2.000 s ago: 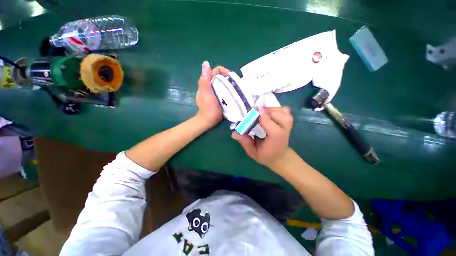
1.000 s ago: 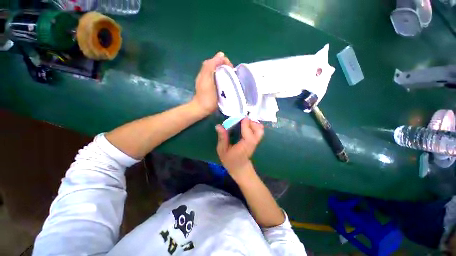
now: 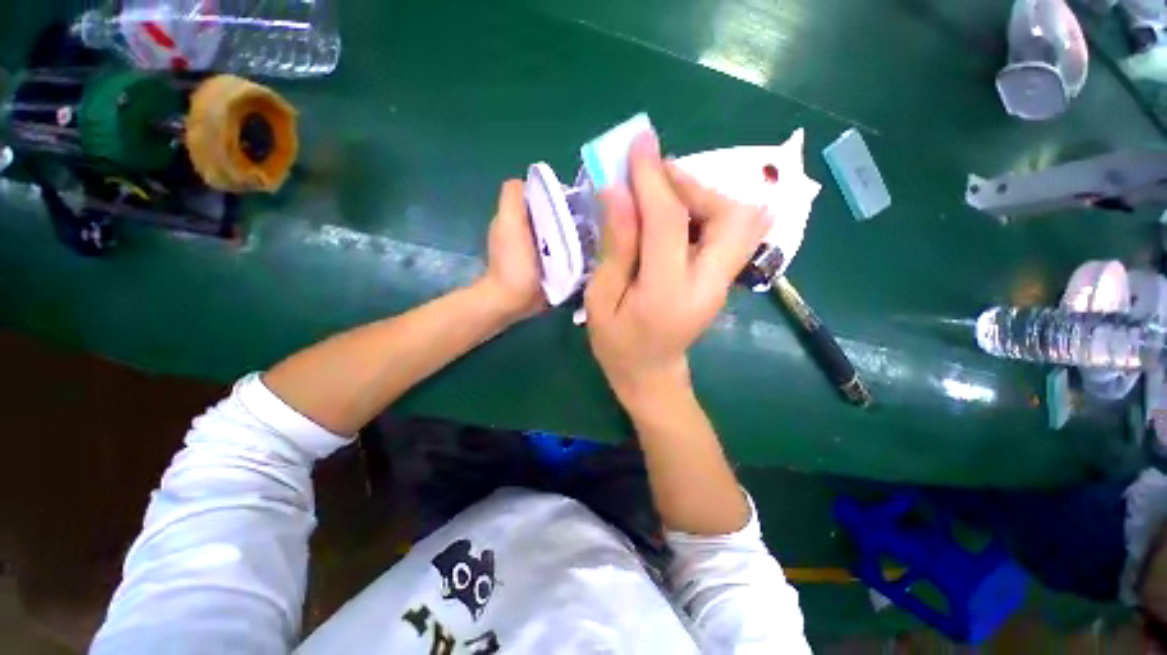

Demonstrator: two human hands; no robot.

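Observation:
My left hand is shut on a white plastic fan part, held upright on edge above the bench. My right hand grips a light-blue block between thumb and fingers at the part's upper right side. The right hand hides some of the part's right side. Behind the right hand a white piece with a small red mark lies on the green bench. A hammer with a black grip lies beside it, its head against the white piece.
A second light-blue block lies right of the white piece. A green machine with a fuzzy orange wheel and a clear bottle are at left. A metal bracket, white parts and another bottle are at right. A blue stool stands below.
My right hand has moved up with the light-blue block, from the part's lower end to its upper right side. The white part is turned more edge-on. The camera view has shifted slightly.

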